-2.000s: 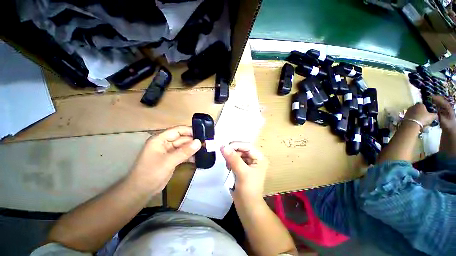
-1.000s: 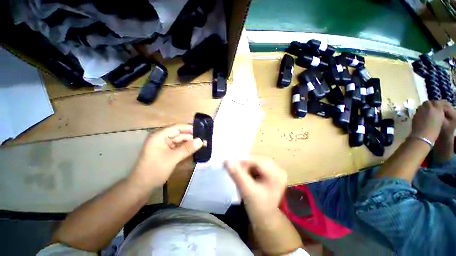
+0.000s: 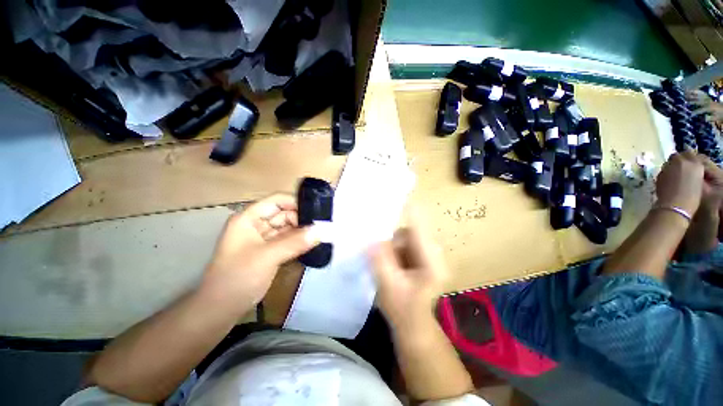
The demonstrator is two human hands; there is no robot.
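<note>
My left hand (image 3: 258,246) holds a black oblong unit (image 3: 315,198) upright between thumb and fingers, in front of me. A white label (image 3: 323,231) lies across the unit's middle. My right hand (image 3: 406,273) is to the right of the unit, apart from it and blurred by motion; whether it holds anything cannot be told. A long white label sheet (image 3: 337,297) lies under and behind the unit.
An open brown carton (image 3: 370,59) with black units and crumpled sheets stands upper left. Loose units (image 3: 232,132) lie at its edge. A pile of labelled units (image 3: 542,173) lies right. Another person's hands (image 3: 683,186) are far right. A pink-red stool (image 3: 495,341) is below the bench.
A white band now shows across the held unit's middle, where it was dark a second ago. My right hand has moved slightly up and left. The neighbouring person's hands have shifted slightly.
</note>
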